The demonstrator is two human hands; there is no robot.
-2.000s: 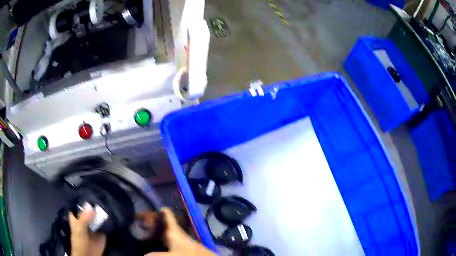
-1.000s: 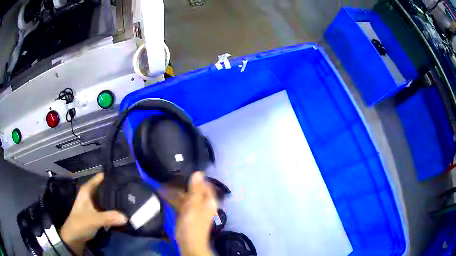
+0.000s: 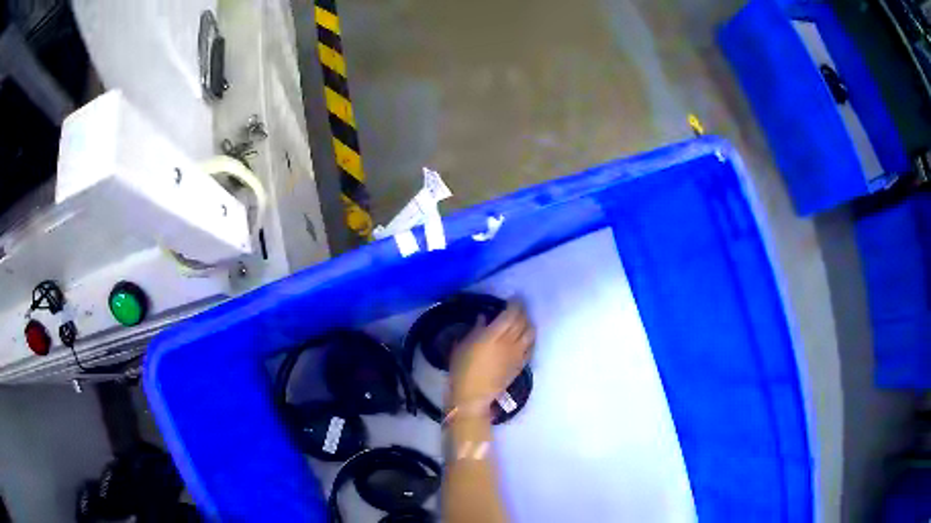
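My right hand (image 3: 492, 358) reaches down into the blue tote (image 3: 761, 296), its fingers on a black pair of headphones (image 3: 459, 325) that lies flat on the white sheet (image 3: 597, 409). The hand covers the middle of this pair; a white label shows on its lower ear cup. A second pair (image 3: 352, 378) lies just to its left, with a label on one cup. A third pair (image 3: 393, 480) lies below, cut off by the picture's edge. My left hand is not in view.
A white machine with a green button (image 3: 128, 303) and a red button (image 3: 37, 337) stands left. Tape scraps (image 3: 419, 227) stick on the tote's far rim. More black headphones (image 3: 133, 485) show at lower left. A smaller blue bin (image 3: 791, 117) stands at upper right.
My right hand has moved the headphones from above the tote's left rim down onto the sheet. My left hand has gone out of view. The view has shifted towards the tote's inside.
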